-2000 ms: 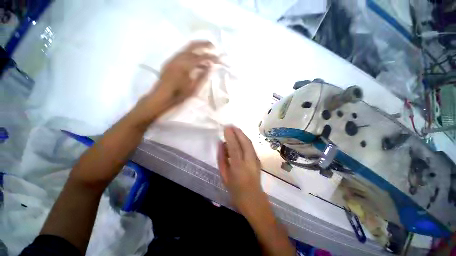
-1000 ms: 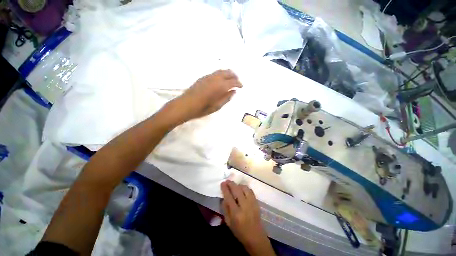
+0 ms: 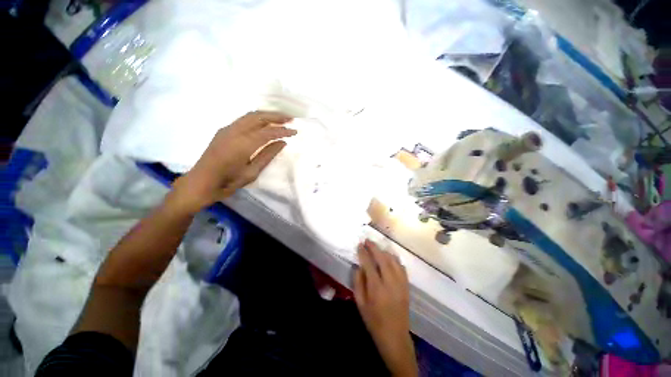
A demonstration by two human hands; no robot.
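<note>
White fabric (image 3: 294, 173) lies over the table left of the sewing machine, partly overexposed. My left hand (image 3: 239, 156) rests on the cloth with its fingers spread a little. My right hand (image 3: 381, 283) touches the cloth's edge near the table's front, with its fingers close together; whether it pinches the cloth cannot be told. The cream-grey machine head with a blue stripe (image 3: 544, 213) stands at the right. The needle plate (image 3: 390, 219) shows beside the cloth. The needle is hidden or blurred.
Dark-blue thread snips (image 3: 527, 344) lie on the machine bed beside a yellowish clump (image 3: 548, 331). A blue basket (image 3: 221, 250) with white cloth is below the table at left. A clear plastic bag (image 3: 552, 110) is behind the machine. Pink cloth (image 3: 653, 228) shows at the right edge.
The view has shifted. My left hand has moved left over the cloth, away from the machine. The cloth's front edge is bunched closer to my right hand, which stays near the table's front edge.
</note>
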